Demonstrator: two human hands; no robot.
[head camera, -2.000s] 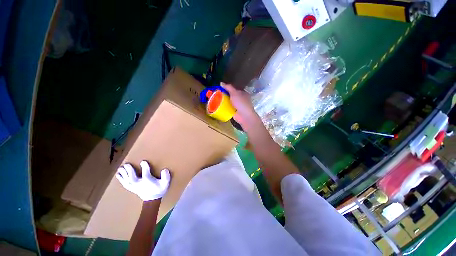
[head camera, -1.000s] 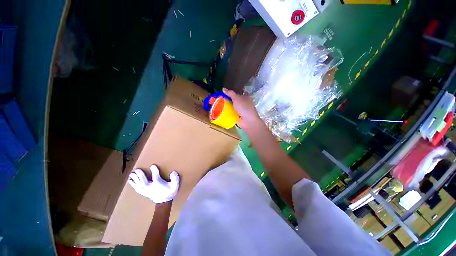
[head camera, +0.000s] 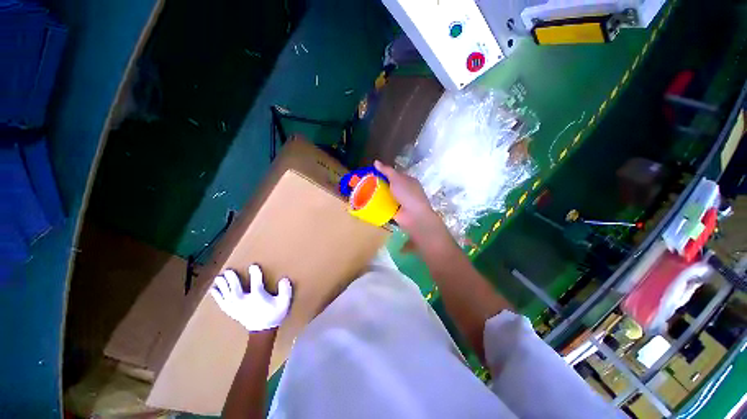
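Note:
A long brown shipping carton (head camera: 287, 237) lies tilted in front of my body, its printed end facing up and away. My left hand (head camera: 252, 300), in a white glove, lies flat on the carton's large face with the fingers spread. My bare right hand (head camera: 403, 196) holds the tape dispenser (head camera: 374, 200), blue with a yellow and orange round front, against the upper right edge of the carton near its printed end. The tape itself cannot be made out.
A heap of clear plastic bags (head camera: 473, 159) lies beyond my right hand. A white machine panel (head camera: 446, 37) with a red button and a yellow bar (head camera: 571, 31) stand at the top. A shelf rack (head camera: 631, 372) holds boxes at the lower right.
The view has shifted, so more of the machine panel shows. My right hand and the dispenser sit slightly lower in view at the carton's edge. My left hand stays on the carton.

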